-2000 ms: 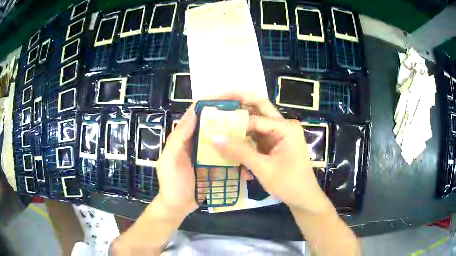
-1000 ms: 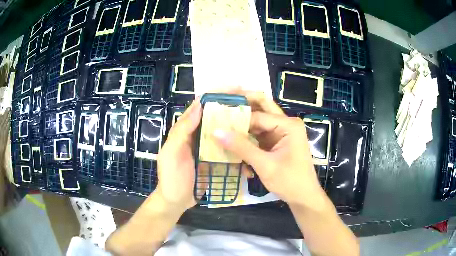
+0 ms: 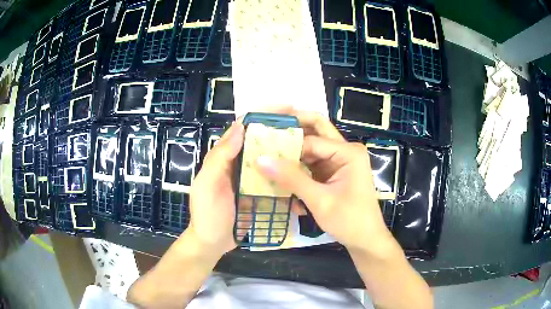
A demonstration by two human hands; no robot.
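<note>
A dark blue-teal phone front housing (image 3: 263,221) is held upright in the middle of the view, keypad grid towards me. A cream-yellow die-cut adhesive piece (image 3: 258,145) covers its screen window. My left hand (image 3: 212,184) grips the housing along its left side. My right hand (image 3: 335,175) is at its right side, with the thumb lying on the adhesive piece and fingers partly hidden behind the housing. A long white-cream gasket sheet (image 3: 278,66) lies over the tray behind my hands, yellowish at its far end.
A shiny black blister tray (image 3: 417,205) holds rows of cream-ringed housings. Neighbouring trays stand at left (image 3: 60,130) and far right. Crumpled release liners (image 3: 502,130) lie on the bench (image 3: 462,175) at right. White perforated sheets (image 3: 110,265) are below the bench edge at lower left.
The housing and both hands have shifted slightly up and right in view since the oldest frame. The grip and the thumb on the adhesive piece look the same.
</note>
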